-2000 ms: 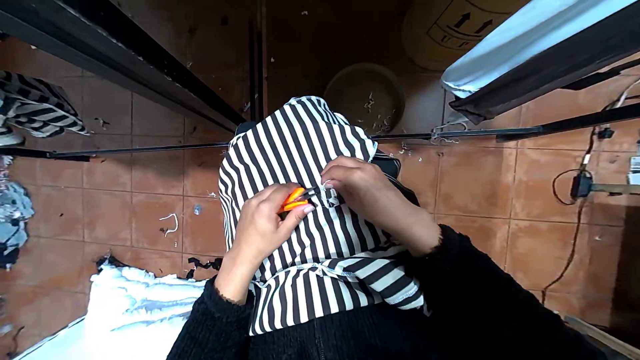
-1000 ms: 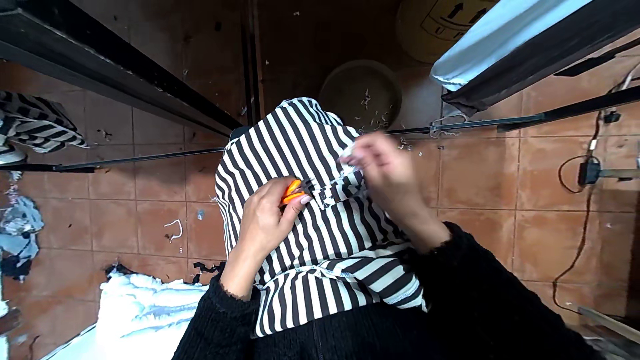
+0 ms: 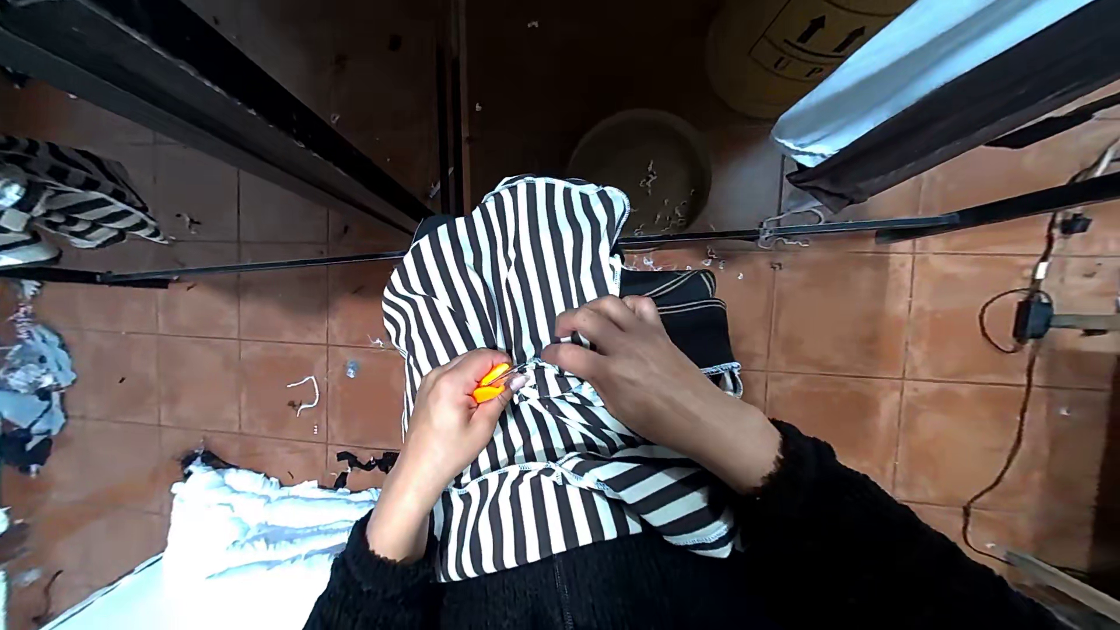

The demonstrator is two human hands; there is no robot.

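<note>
A black-and-white striped cloth garment (image 3: 525,262) lies spread over my lap, its pale seam stitching showing. My left hand (image 3: 459,407) is closed around small thread snips with orange handles (image 3: 493,383); their dark tips point right, against a gathered part of the cloth. Just right of the tips, my right hand (image 3: 626,359) bends over the same gathered fabric, thumb and forefinger at its edge. Whether those fingers pinch the cloth or a thread cannot be made out. Dark cloth with light stitched lines (image 3: 691,319) shows beyond my right hand.
A round basin (image 3: 647,171) with thread scraps stands ahead on the tiled floor. Black metal bars (image 3: 262,262) cross in front and at both sides. White fabric (image 3: 262,516) lies at lower left, striped cloth (image 3: 87,197) at far left. A cable with a black plug (image 3: 1032,317) runs at right.
My right hand lifted away from the cloth a second ago and is now back down at the gathered part. My left hand has kept hold of the orange snips throughout.
</note>
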